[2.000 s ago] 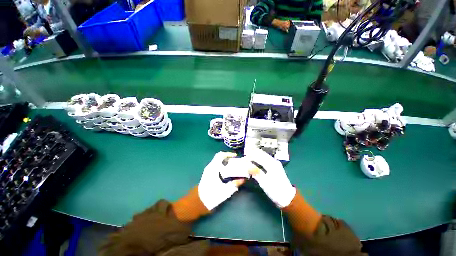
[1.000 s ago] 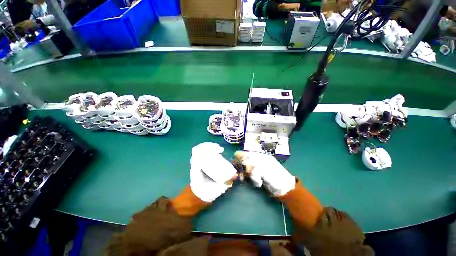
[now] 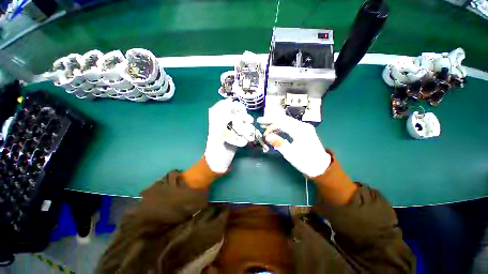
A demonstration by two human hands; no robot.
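My left hand, in a white glove, holds a white housing with small dark and metallic parts showing; the fingers hide much of it. My right hand, in a white glove with bare fingertips, is at the housing's right side, its thumb and index finger apart, close to a small metallic part. Whether it touches that part is too blurred to tell. The screw feeder stands just beyond my hands. The black electric screwdriver hangs at the feeder's right side.
Stacked housings stand in rows at left. A smaller stack is left of the feeder. Sub-assemblies with dark parts cluster at right, with a single white housing before them. A black parts tray lies far left.
The view has tilted down, so the bench items appear higher. The housing in my left hand has turned to show its inner parts. My right hand's fingers have opened and moved slightly away from my left hand.
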